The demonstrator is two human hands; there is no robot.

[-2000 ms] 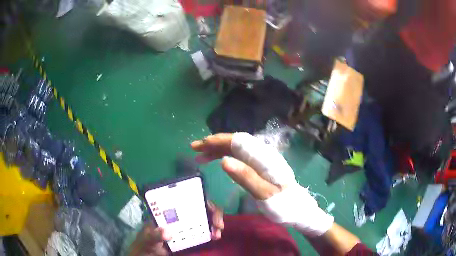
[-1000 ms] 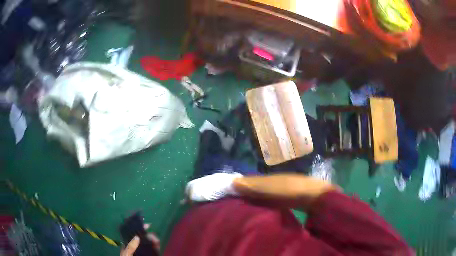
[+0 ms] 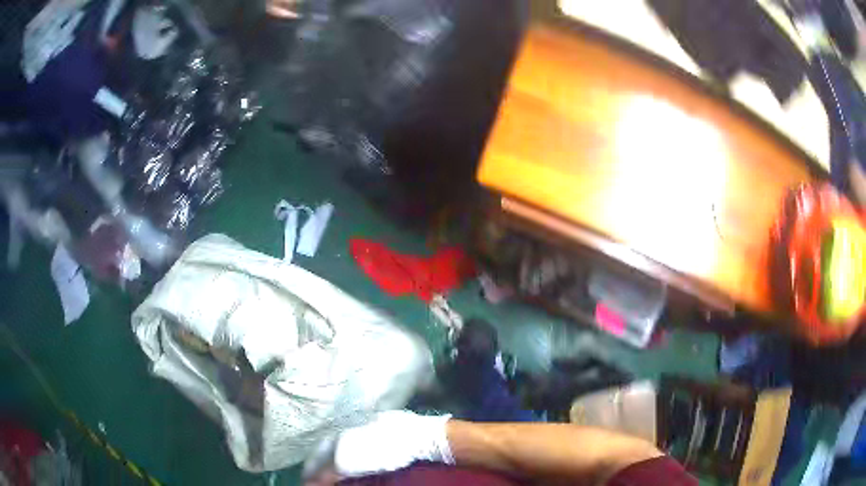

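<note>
My right hand point(image 3: 389, 443), wrapped in white gauze, is low in the picture, with the bare forearm reaching in from the lower right. Its fingers are blurred and partly cut off by the bottom edge, so I cannot tell if they hold anything. It overlaps the lower right part of a large crumpled white sack point(image 3: 328, 365) on the floor; contact is unclear. My left hand and the phone are not in view. A glossy orange-brown wooden table point(image 3: 570, 114) stands at the upper right, with a red plastic bag point(image 3: 798, 256) with yellow-green contents on its right end.
A wooden stool point(image 3: 617, 414) and a second stool's seat point(image 3: 764, 437) stand at the lower right. A red cloth point(image 3: 404, 271) and paper scraps lie on the green floor. Dark plastic-wrapped bundles point(image 3: 176, 142) are at the upper left. Marking tape point(image 3: 90, 432) runs at the lower left.
The view has turned toward the table and sack. The phone and my left hand have gone out of view. My bandaged right hand has moved from open above the floor to low in the picture.
</note>
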